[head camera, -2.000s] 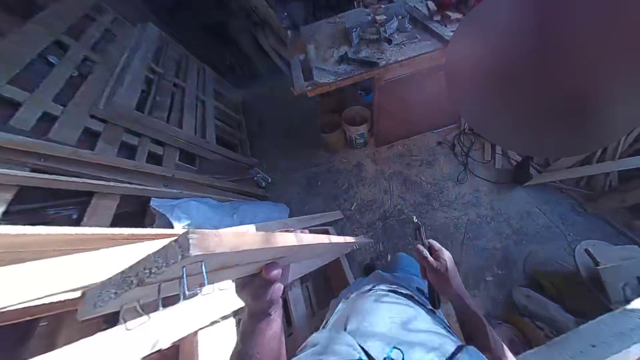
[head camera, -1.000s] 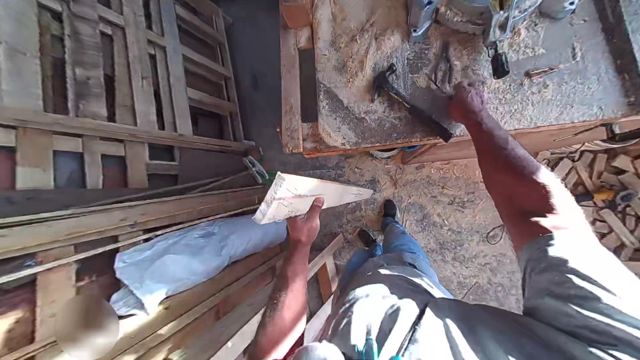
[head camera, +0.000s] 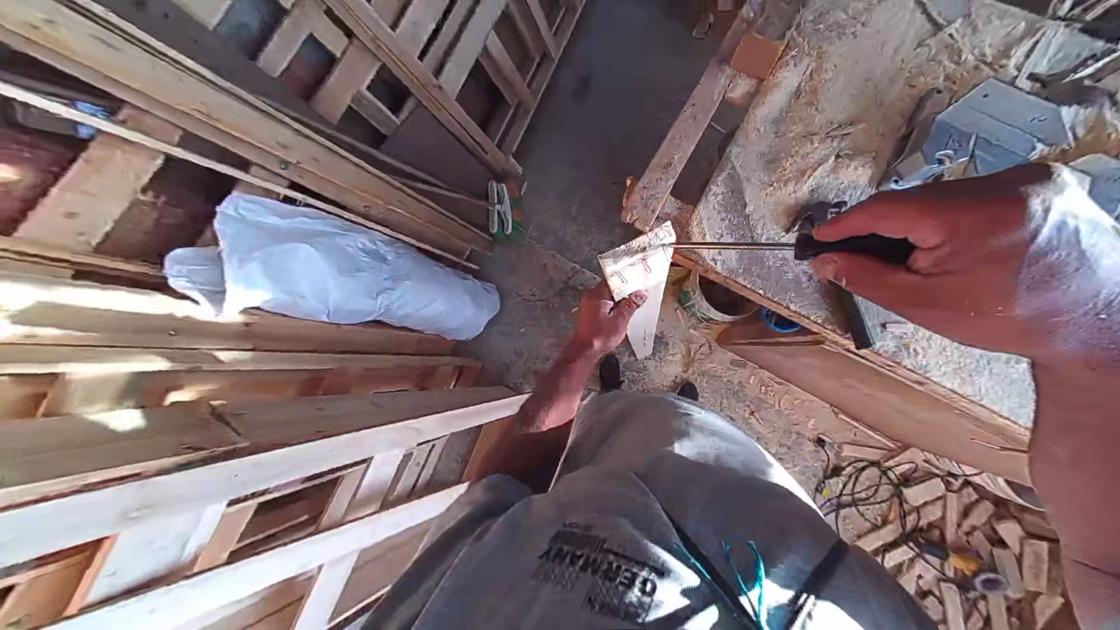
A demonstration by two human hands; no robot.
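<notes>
My left hand (head camera: 605,322) grips a wedge-shaped piece of pale wood (head camera: 643,276), thumb on its face, near the front corner of the workbench. Small marks or bits of metal show on its broad end; which, I cannot tell. My right hand (head camera: 927,254) is closed on the black handle of a long thin-shafted tool, likely a screwdriver (head camera: 744,246). The shaft points left and its end meets the upper edge of the wood. Partly under my right hand, a hammer (head camera: 850,317) lies on the bench.
A sawdust-covered workbench (head camera: 770,157) with metal clamps or tool parts (head camera: 989,131) stands at right. Below its edge is a bucket (head camera: 722,297). Wooden frames (head camera: 262,429) and a white wrapped bundle (head camera: 350,267) lie at left. Cables (head camera: 866,490) and wood offcuts (head camera: 1006,551) lie lower right.
One second ago my right hand reached to the bench top; now it holds the thin-shafted tool against the wood. The earliest frame shows my left hand at a long board with bent metal pieces.
</notes>
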